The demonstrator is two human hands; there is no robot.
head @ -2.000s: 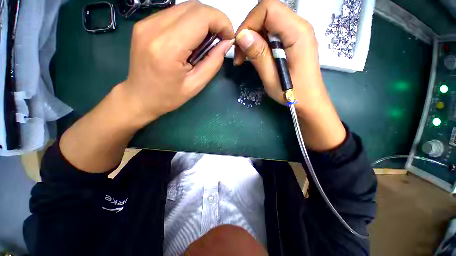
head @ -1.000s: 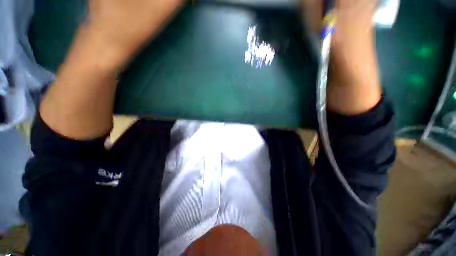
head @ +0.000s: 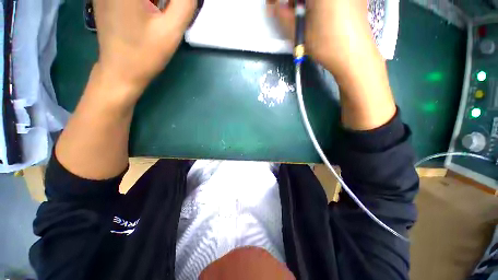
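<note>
My left hand (head: 139,38) is at the upper left, its fingers partly cut off by the top edge; a dark bit shows at its fingers, but what it holds is unclear. My right hand (head: 333,33) is at the top centre-right, also cut off and slightly blurred. It holds the black pen-like tool (head: 300,30), with its brass and blue rear end towards me and its tip out of sight. A clear-grey hose (head: 316,143) runs from the tool over my right sleeve. A loose pile of tiny silver parts (head: 274,88) lies on the green mat between my arms.
The white parts tray (head: 235,41) is ahead, with silver bits at its right. A dark square frame (head: 89,15) shows partly beside my left hand. Pale liner sheets (head: 38,87) are at left, and the control box (head: 480,128) with green lights is at right.
My hands were close together around a dark frame two seconds ago; they are now apart and farther forward. The view swung during the move, and more of the tray's near edge shows.
</note>
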